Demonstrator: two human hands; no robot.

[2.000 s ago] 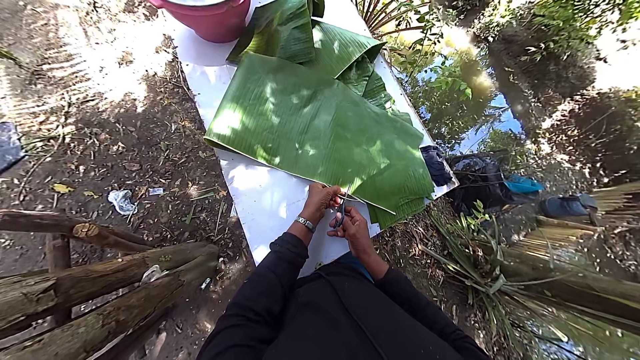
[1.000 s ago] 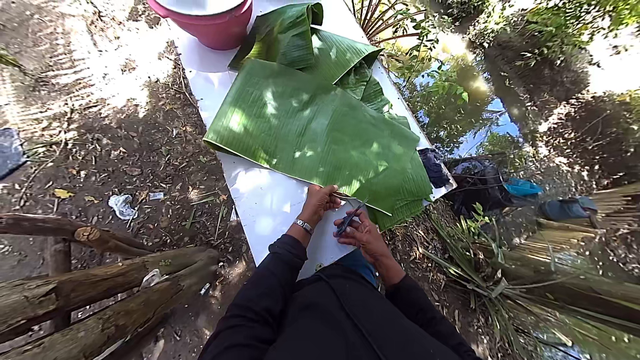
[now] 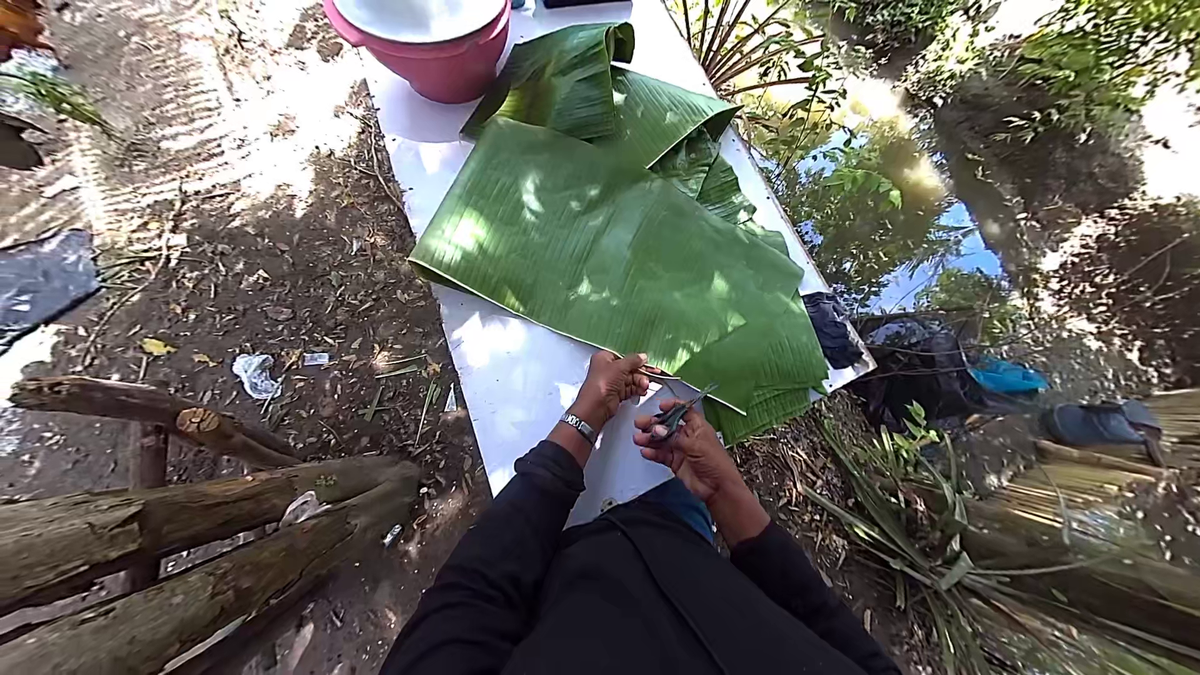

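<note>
A large green banana leaf [image 3: 600,244] lies across a white table [image 3: 497,366], its pale rib edge facing me. Pinched in my left hand [image 3: 611,382] is the near edge of that leaf; a bracelet or watch circles this wrist. My right hand [image 3: 686,441] holds dark-handled scissors [image 3: 677,417], their tips pointing up and right beside the leaf's near edge. More folded banana leaves [image 3: 572,84] rest behind the large one, and others show under its right end.
A pink tub [image 3: 431,52] with a white inside stands at the table's far left. Dark cloth [image 3: 830,328] lies at the right edge. Wooden logs [image 3: 216,544] are at lower left. On the right are a black bag [image 3: 909,375], cut fronds and water.
The right hand and scissors were close to my left hand two seconds ago; they have moved a little to the right. My left hand stays at the leaf's edge.
</note>
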